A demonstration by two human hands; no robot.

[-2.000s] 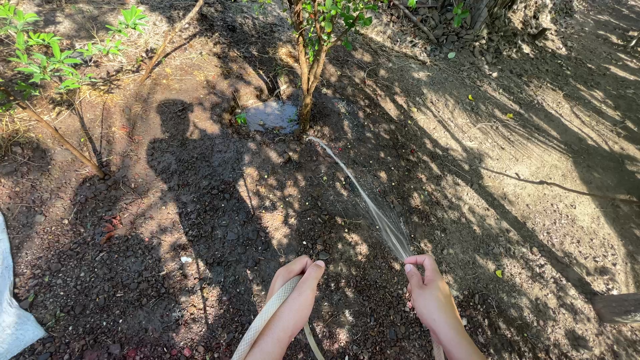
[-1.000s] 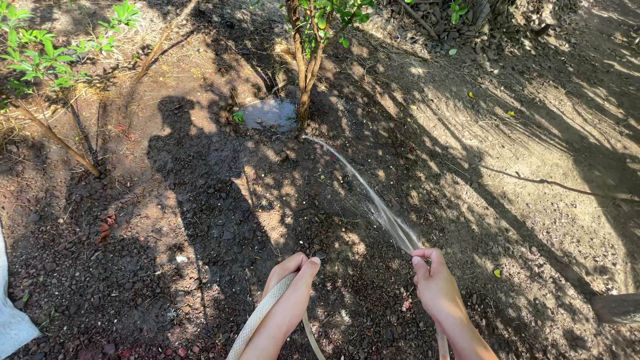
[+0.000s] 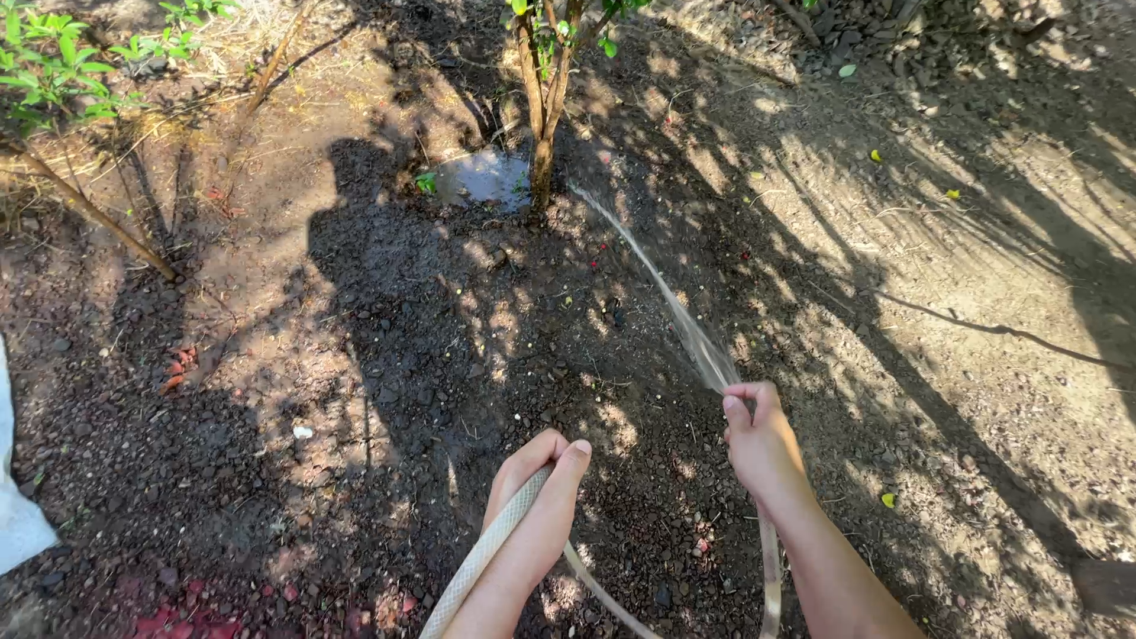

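Note:
My left hand (image 3: pixel 538 506), low in the centre, is closed around a pale braided garden hose (image 3: pixel 486 548). To its right, my right hand (image 3: pixel 761 435) pinches the hose's end, and a fanned water jet (image 3: pixel 661 280) leaves the fingertips. The jet runs up and left to the soil just right of a small tree's trunk (image 3: pixel 543 151). Against the trunk's left side lies a puddle (image 3: pixel 484 180). A thinner-looking clear hose length (image 3: pixel 769 577) hangs below my right hand, and another stretch shows beside my left forearm; how they join is out of frame.
A leafy green plant (image 3: pixel 55 67) grows at the upper left, with a slanting bare stem (image 3: pixel 98 213) below it. White sheeting (image 3: pixel 19 524) lies at the left edge. A piece of wood (image 3: pixel 1105 586) is at the lower right. Stones (image 3: pixel 852 44) lie at the top right.
The water jet's landing spot has shifted slightly right, away from the trunk's base. Both hands have kept their hold on the hose.

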